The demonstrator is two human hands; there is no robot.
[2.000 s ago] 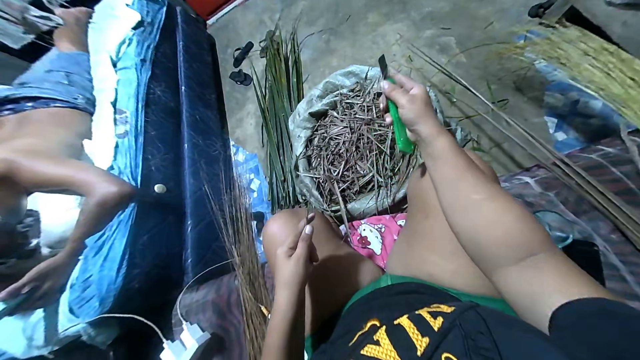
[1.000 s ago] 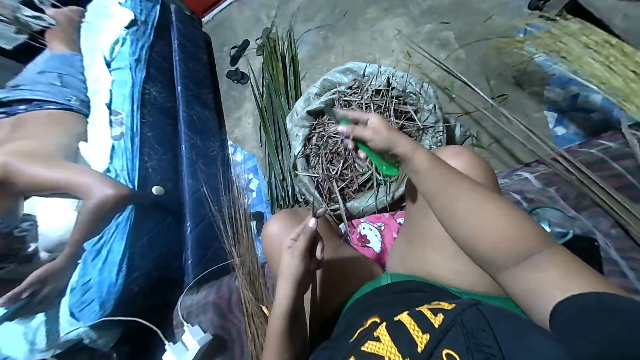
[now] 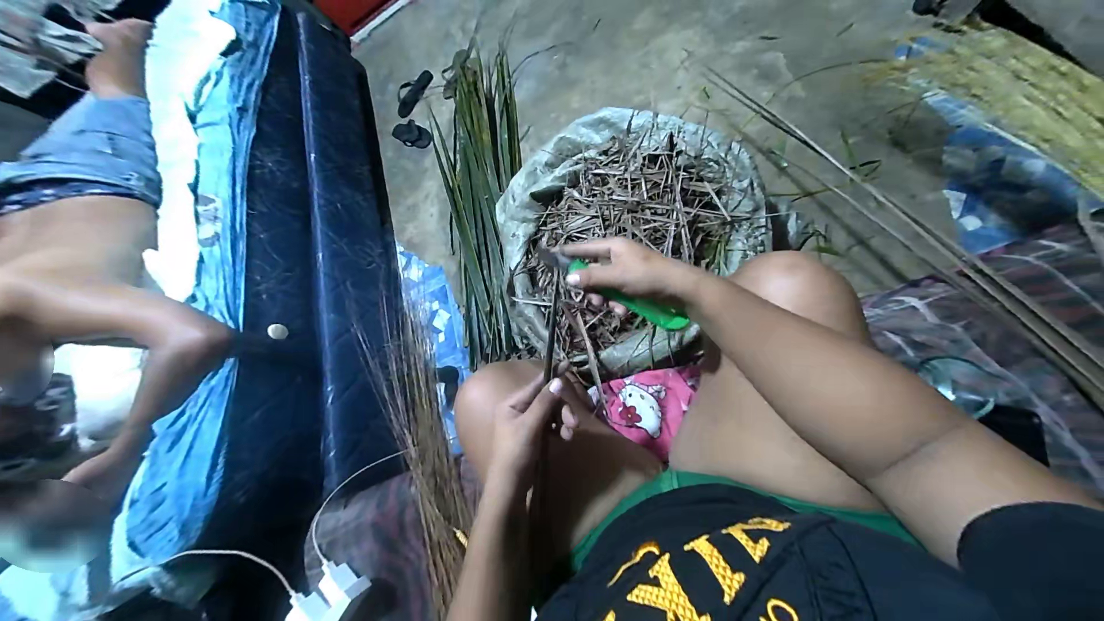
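My right hand (image 3: pixel 634 276) grips a knife with a green handle (image 3: pixel 651 312), its short blade (image 3: pixel 556 259) pointing left over the sack. My left hand (image 3: pixel 536 414) pinches a thin dark strip, likely a leaf midrib (image 3: pixel 550 341), which stands up from the fingers toward the blade. Whether blade and strip touch, I cannot tell. Beyond both hands is a pale woven sack (image 3: pixel 565 142) with its rim rolled down, full of dry brown scraps (image 3: pixel 638 194). A pink cloth with a cartoon cat (image 3: pixel 647 405) lies between my legs.
Long green leaves (image 3: pixel 483 198) lie left of the sack, near dark slippers (image 3: pixel 412 134). A bundle of thin brown sticks (image 3: pixel 423 448) rests by my left leg, beside white plugs with cords (image 3: pixel 332 595). Long stalks (image 3: pixel 949 250) stretch along the right. Another person (image 3: pixel 86 233) lies on a dark blue mattress (image 3: pixel 276 405).
My right hand has come down and left with the knife, from the sack's upper right toward my left hand. A longer length of the dark strip now shows above my left fingers.
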